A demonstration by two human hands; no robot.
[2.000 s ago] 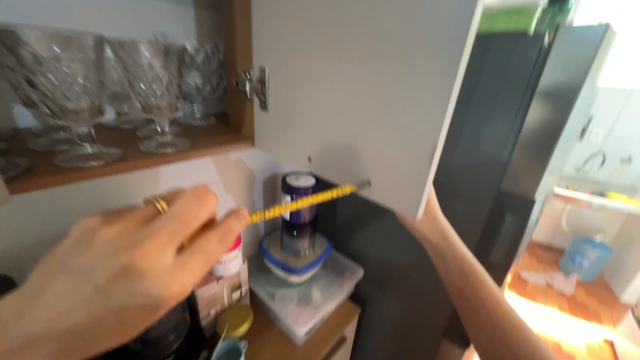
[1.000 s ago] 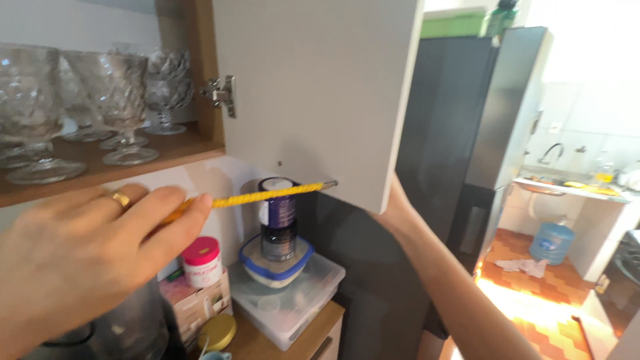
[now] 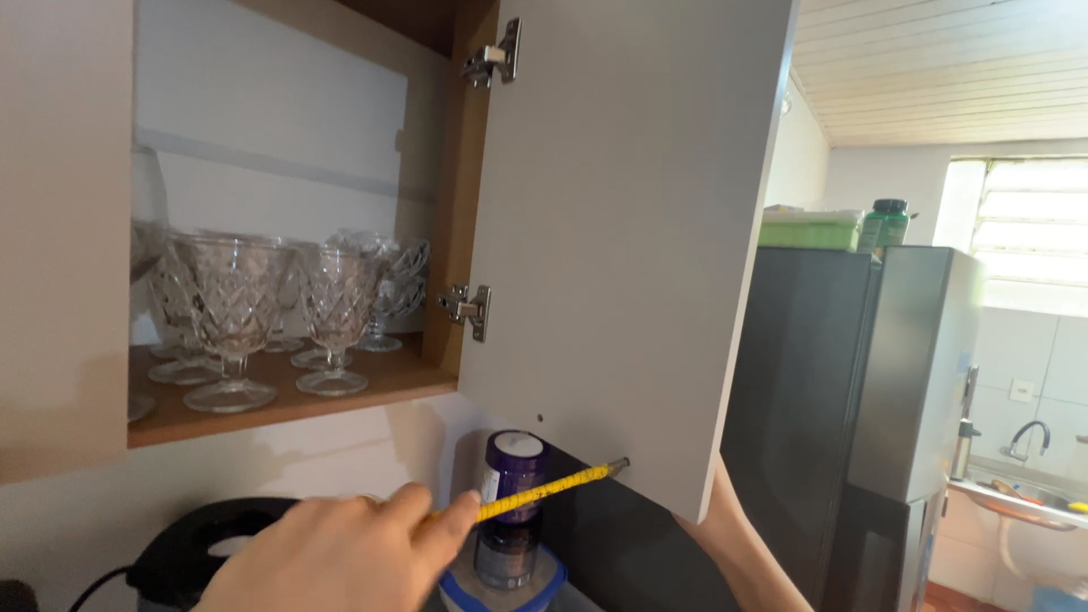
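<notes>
My left hand (image 3: pixel 340 544) pinches a yellow measuring tape (image 3: pixel 544 490) between thumb and fingers. The tape's metal end overlaps the lower part of the light grey cabinet door (image 3: pixel 620 238); whether it touches is not clear. A small dark hole (image 3: pixel 540 417) lies in the door up and left of that end. My right hand is mostly hidden behind the door's lower corner; its wrist and forearm (image 3: pixel 735 535) show below, and its fingers cannot be seen. Two metal hinges, an upper one (image 3: pixel 495 58) and a lower one (image 3: pixel 467 308), join the open door to the cabinet.
Patterned glass goblets (image 3: pixel 234 297) stand on the wooden shelf (image 3: pixel 289 416). Below are a purple jar (image 3: pixel 517 467), a blue-rimmed container (image 3: pixel 557 578) and a black appliance (image 3: pixel 170 544). A dark refrigerator (image 3: pixel 795 382) stands behind the door, with a green container (image 3: pixel 807 231) on top. A sink (image 3: pixel 1020 497) is at far right.
The view has tilted up, showing the upper hinge and the ceiling. My left hand still holds the tape, which now slants upward to the right more than one second ago.
</notes>
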